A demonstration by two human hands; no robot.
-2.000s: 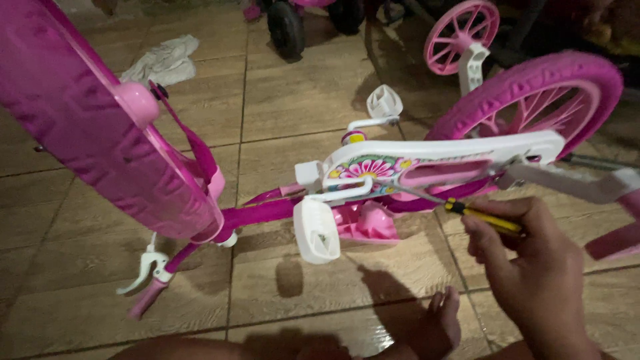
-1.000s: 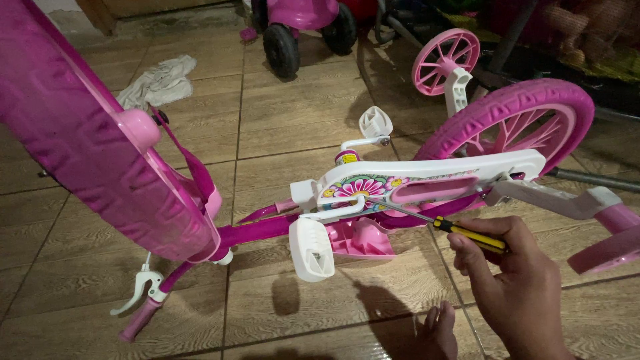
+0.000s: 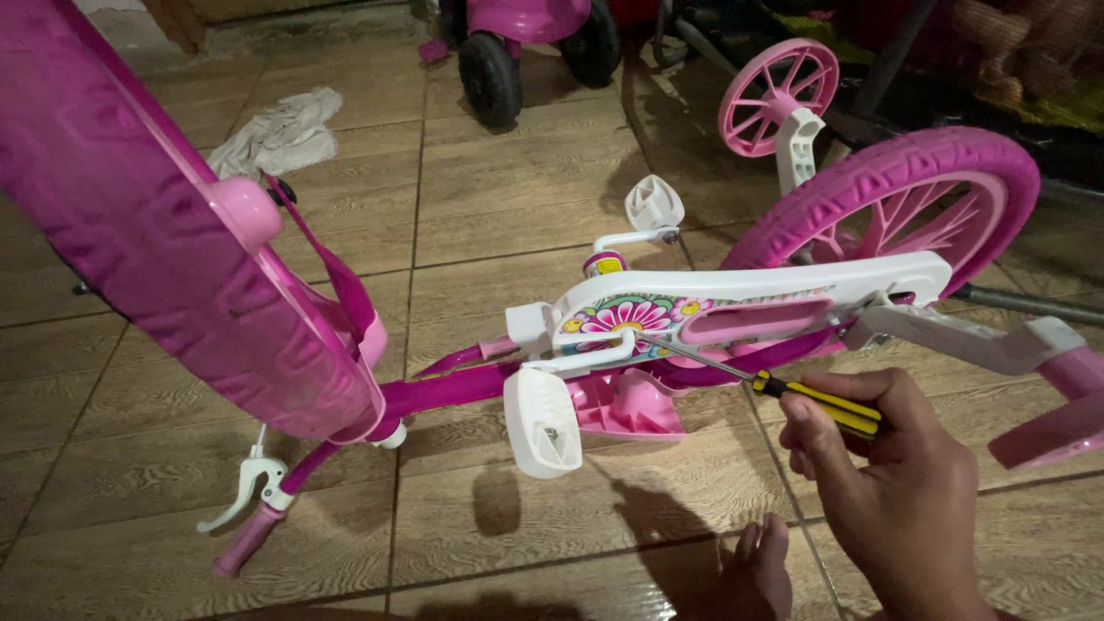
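My right hand (image 3: 897, 483) grips the yellow and black handle of a screwdriver (image 3: 815, 404). The shaft points left, its tip at the white crank arm (image 3: 595, 354) over the flower-printed chain guard (image 3: 759, 285). This belongs to a child's pink bicycle lying upside down, with its front wheel (image 3: 172, 233) large at the left and its rear wheel (image 3: 1000, 190) at the right. The near white pedal (image 3: 543, 423) hangs below the crank; the far pedal (image 3: 655, 203) is beyond the frame. My left hand is out of view.
A training wheel (image 3: 780, 99) stands behind the rear wheel, another (image 3: 1052, 414) is at the right. A white cloth (image 3: 285, 134) lies on the tiled floor. A pink ride-on toy with black wheels (image 3: 490, 79) is at the back. My bare foot (image 3: 759, 569) is near the bottom edge.
My right hand keeps its hold on the screwdriver, with the tip still near the crank. The view has shifted slightly, and nothing else has plainly moved.
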